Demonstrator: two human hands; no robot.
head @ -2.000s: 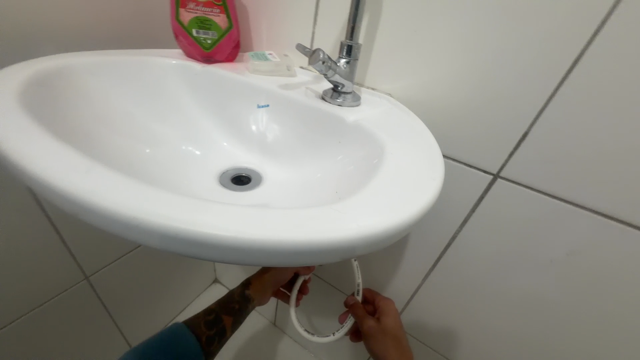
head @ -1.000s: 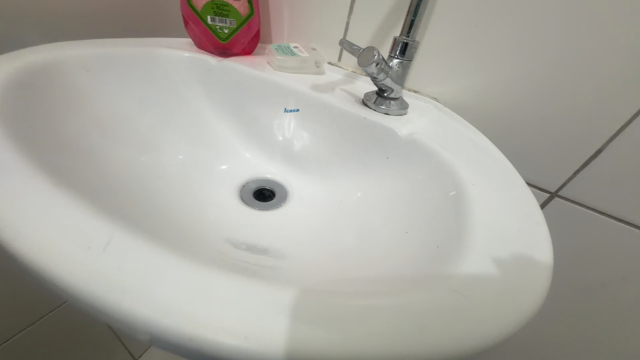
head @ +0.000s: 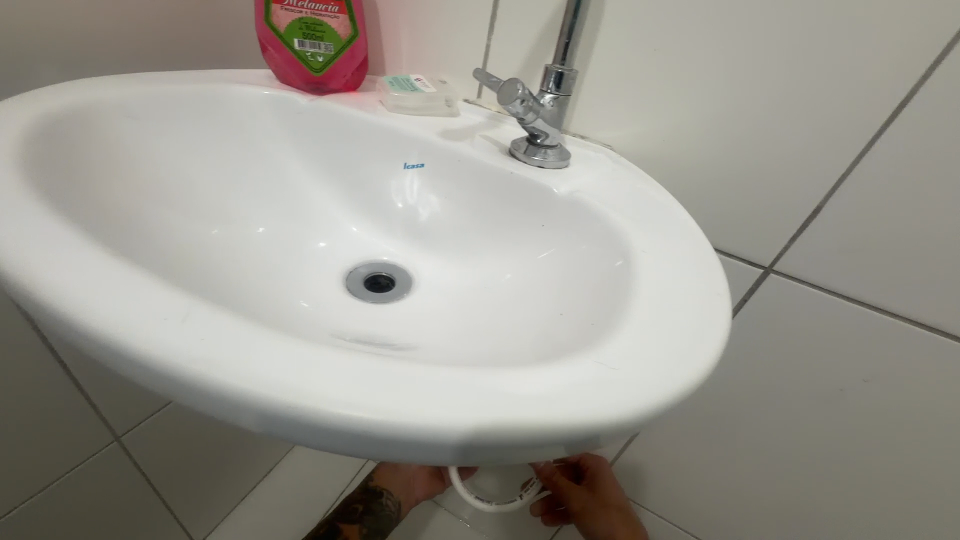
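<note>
Below the front rim of a white ceramic washbasin (head: 420,405), a white flexible hose (head: 491,504) hangs in a U-shaped loop; its upper ends are hidden by the basin. My right hand (head: 581,491) grips the hose at the right side of the loop with thumb and fingers. At the loop's left side is my left hand (head: 424,480), its fingers mostly hidden under the basin, so its hold cannot be made out. The basin has a round drain (head: 379,282) and a chrome faucet (head: 536,124) at its back right.
A bottle of pink liquid soap (head: 311,45) and a small clear plastic box (head: 418,96) stand on the basin's back ledge. Tiled walls (head: 862,405) rise behind and to the right. Light floor tiles (head: 277,487) show below the basin.
Both hands and the hose were out of sight behind the basin one second ago and show again below its rim. The view has shifted. Less of the hose loop shows than two seconds ago.
</note>
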